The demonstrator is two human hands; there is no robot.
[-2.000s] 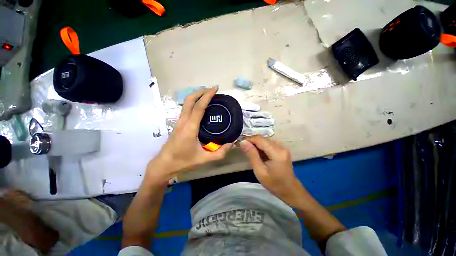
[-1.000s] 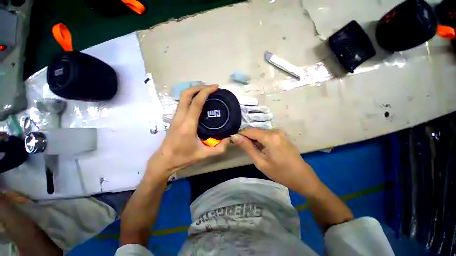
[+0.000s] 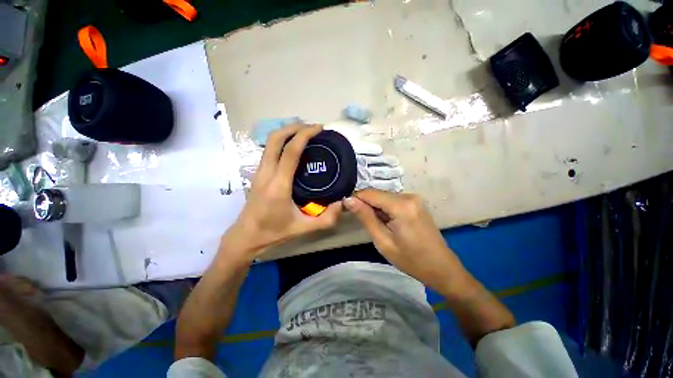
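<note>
A black portable speaker is held above the bench, its round end cap with pale ring and logo facing up. A piece of its orange strap shows at the lower edge. My left hand is wrapped around its left side, with fingers on top and thumb below. My right hand has thumb and forefinger pinched at the speaker's lower right edge. What the right fingers pinch is too small to tell. A white work glove lies on the bench, partly hidden behind the speaker.
Pale blue-grey blocks and a white utility knife lie beyond the speaker. A boxy black part and another speaker stand at right. At left are a speaker, a silver-topped bottle and a neighbouring worker's arm.
My right hand has shifted slightly up and left along the speaker's lower edge since the oldest frame. My left hand keeps its hold. The whole view has shifted slightly.
</note>
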